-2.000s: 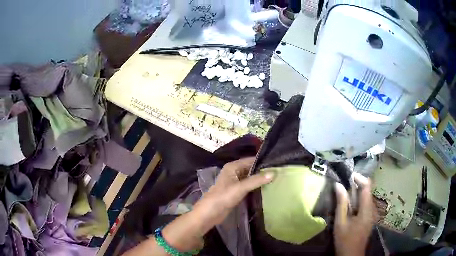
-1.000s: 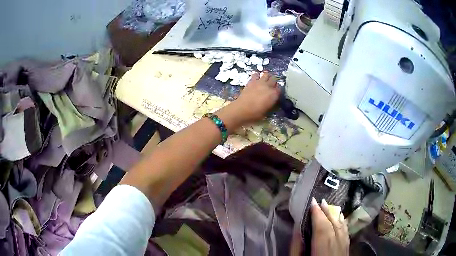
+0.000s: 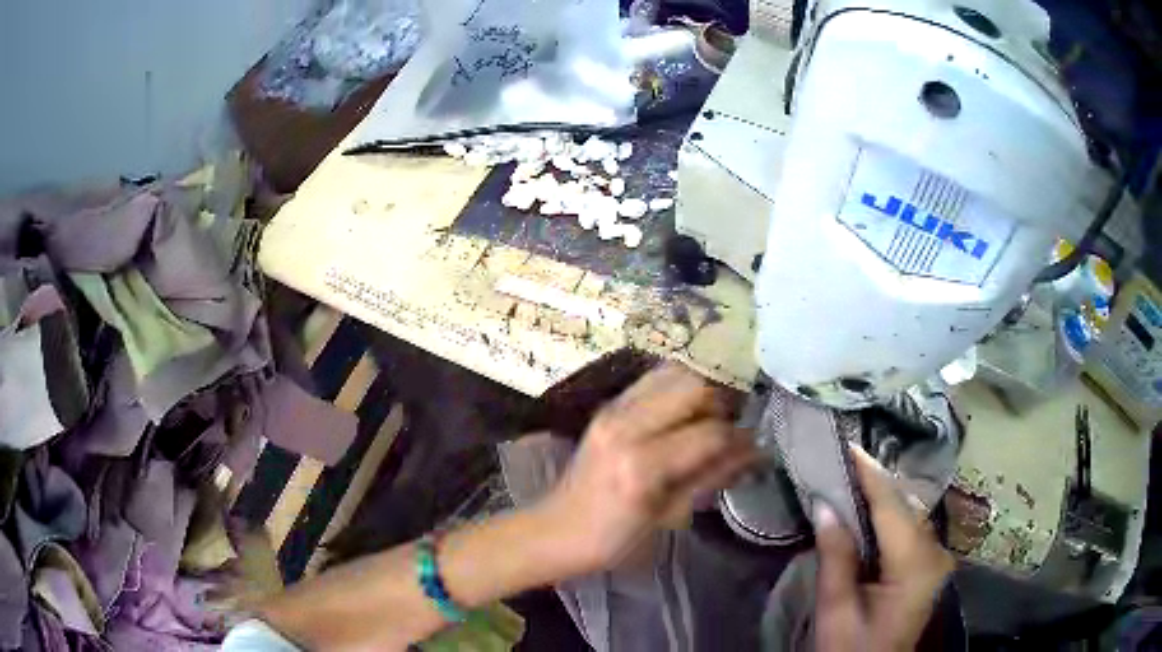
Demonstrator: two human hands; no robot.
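A mauve-grey and dark garment (image 3: 826,461) lies bunched under the head of the white JUKI sewing machine (image 3: 892,204). My right hand (image 3: 886,560) grips the darker ribbed band of the garment just in front of the needle area. My left hand (image 3: 656,465) is raised left of the machine head, blurred, with its fingertips close together near the band; whether it holds a white piece cannot be told. The loose white pieces (image 3: 573,185) lie on the dark patch of the table. The clamp under the head is hidden.
A heap of mauve and green garments (image 3: 153,382) lies at left on a slatted rack (image 3: 300,497). A plastic bag with handwriting (image 3: 503,70) is behind the white pieces. A cream control panel (image 3: 1128,350) and small bottles (image 3: 1081,306) stand at right.
My left hand has come from the garment to the white pieces and then back to near the machine head. The yellow-green panel seen earlier under my hands no longer shows there.
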